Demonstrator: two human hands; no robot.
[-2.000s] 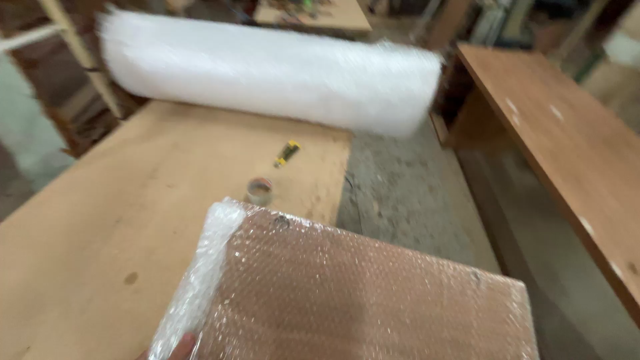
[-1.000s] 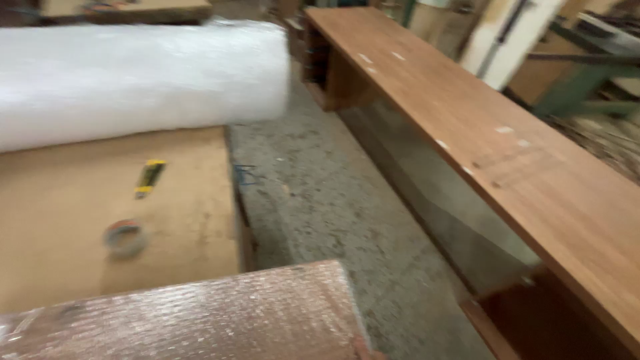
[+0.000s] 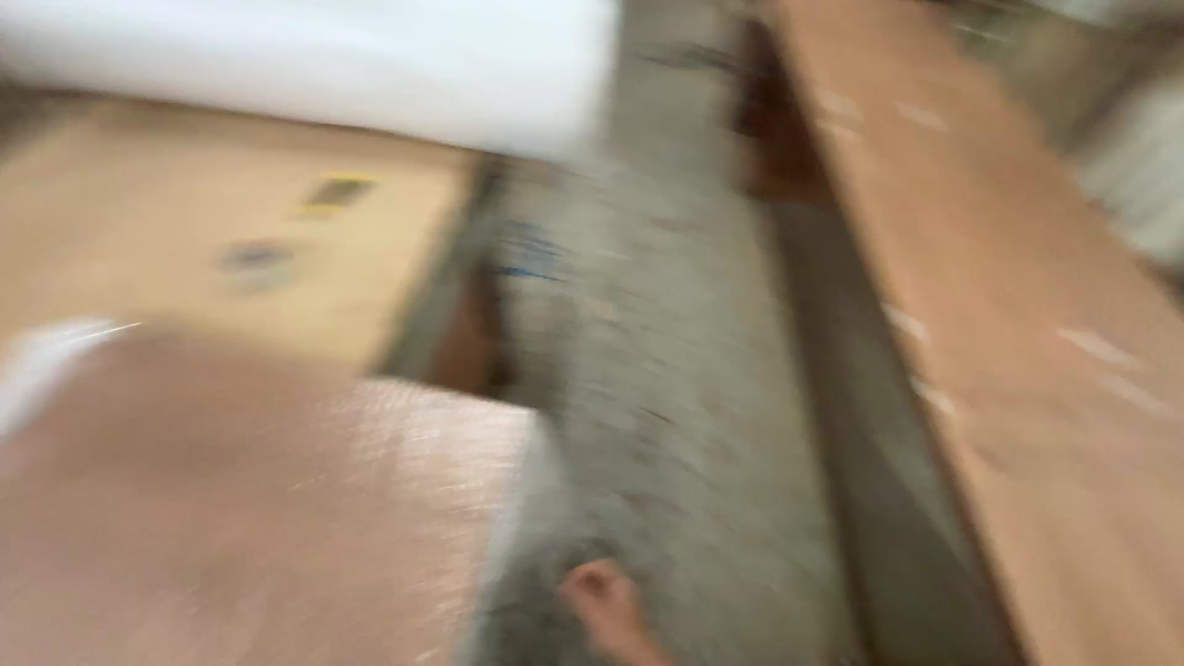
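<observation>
A brown panel wrapped in clear bubble wrap fills the lower left of the blurred head view, lying over the near part of a worktable. My right hand is just right of the panel's right edge, over the floor; its fingers look curled, but blur hides whether they hold anything. My left hand is out of sight. Beyond the panel, a roll of tape and a yellow and black utility knife rest on the tabletop.
A large roll of white wrapping material lies across the far end of the worktable. A long brown wooden cabinet stands on the right. Between them runs a strip of concrete floor with blue scraps on it.
My right hand has come into view beside the wrapped panel. The fingers of a hand seen at the panel's lower left two seconds ago are out of view. The view has swung about.
</observation>
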